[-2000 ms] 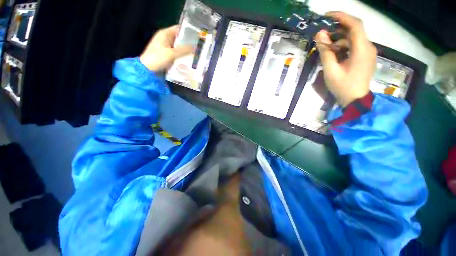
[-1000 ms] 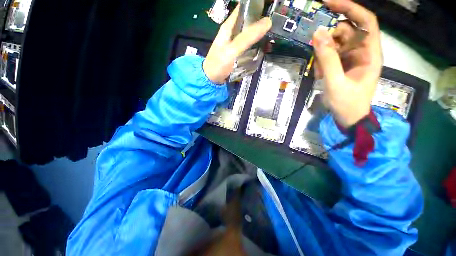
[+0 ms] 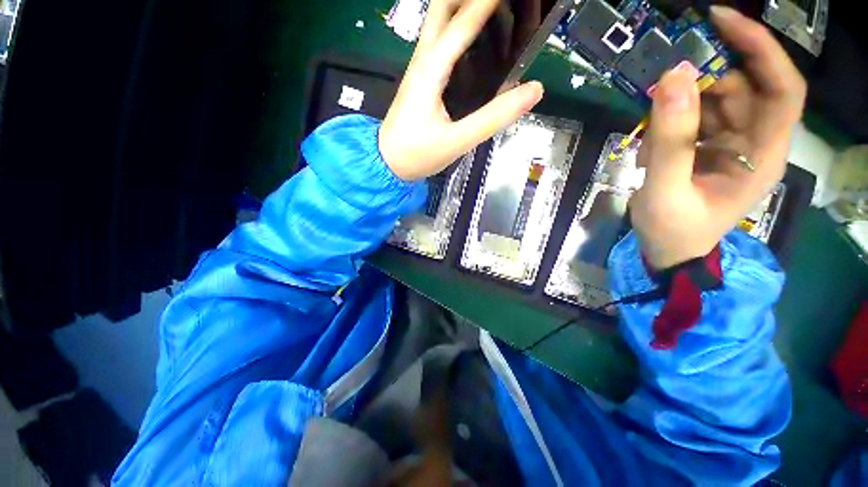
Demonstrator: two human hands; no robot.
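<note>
My right hand [image 3: 704, 162] holds a blue mainboard [image 3: 645, 52] with grey metal shields at the upper right, an orange-yellow flex cable [image 3: 640, 131] hanging from it. My left hand [image 3: 447, 95] holds a phone mid-frame [image 3: 534, 46], seen nearly edge-on and dark, its top cut off by the picture's edge. The board is beside or partly over the frame; whether they touch I cannot tell. Below lies a black turnover tray [image 3: 457, 249] with silvery phone mid-frames [image 3: 522, 200] in its pockets. Tweezers are not clearly visible.
A tiny white label [image 3: 350, 97] is in the left tray pocket. A small white-silver part [image 3: 407, 17] lies above the tray. Another frame [image 3: 801, 21] is at the upper right. A thin black cord [image 3: 571, 321] runs from the dark red wrist strap [image 3: 678, 309]. A red pad [image 3: 854, 366] is at the right edge.
My left hand took a mid-frame out of the left tray pocket and moved it up and right beside the board. My right hand and the board have come larger into view and shifted right.
</note>
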